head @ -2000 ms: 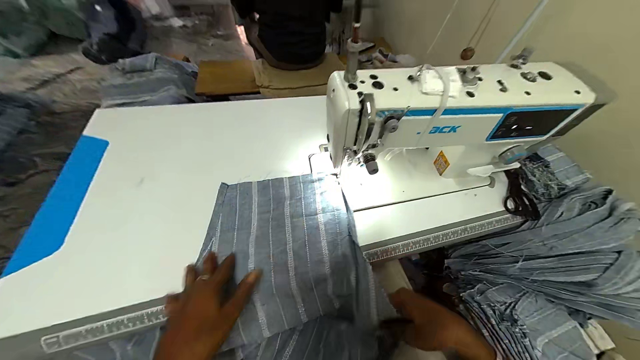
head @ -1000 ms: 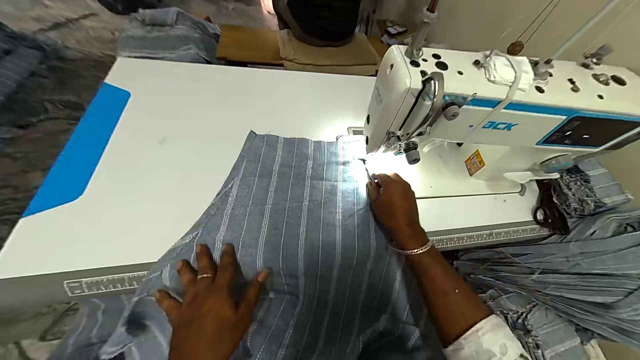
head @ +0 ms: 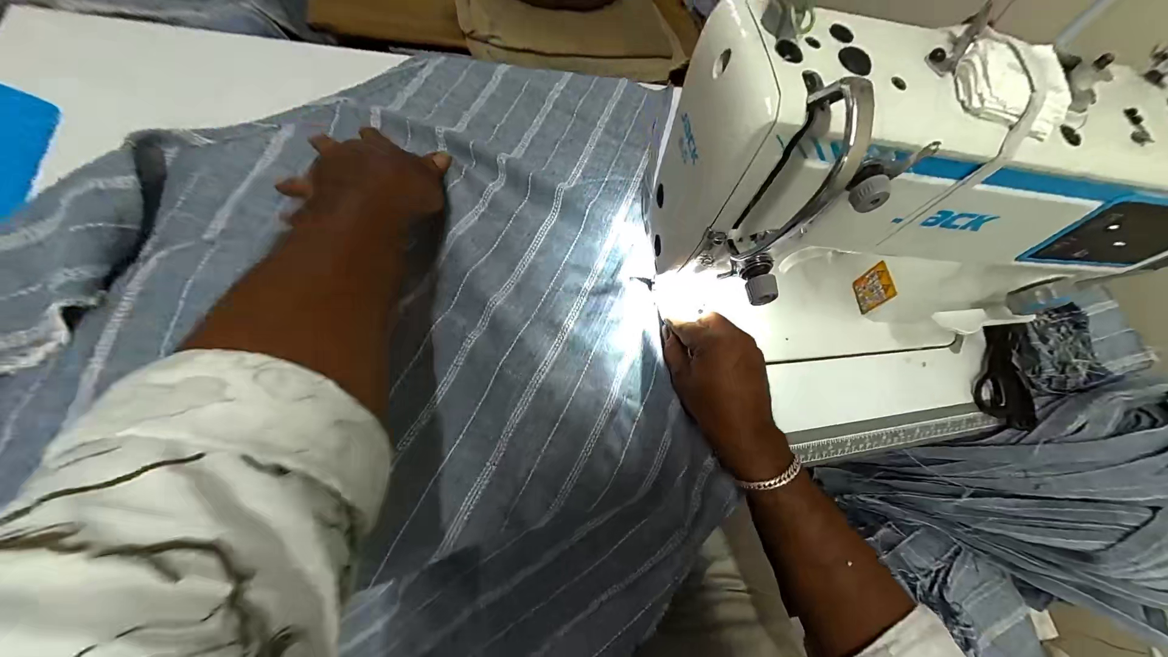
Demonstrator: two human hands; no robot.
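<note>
A blue-grey striped cloth (head: 511,347) lies across the white table, its right edge under the needle area of a white Jack sewing machine (head: 730,119). My left hand (head: 370,182) rests on the upper left part of the cloth, fingers apart and pressing down. At the cloth's right edge, just below the lit needle area, my right hand (head: 721,379) pinches the fabric between thumb and fingers. The machine's lamp glares there, so the needle and presser foot are hidden.
Piled striped cloth (head: 1022,493) lies at the right, beside black-handled scissors (head: 1004,379). A ruler strip (head: 899,440) runs along the table's front edge. Beyond the table is a tan cushion (head: 575,41); a blue patch (head: 23,146) marks the table's left.
The cloth has moved further back past the needle area. My left hand has gone from the cloth's near part to its far left part. The view has moved closer to the machine.
</note>
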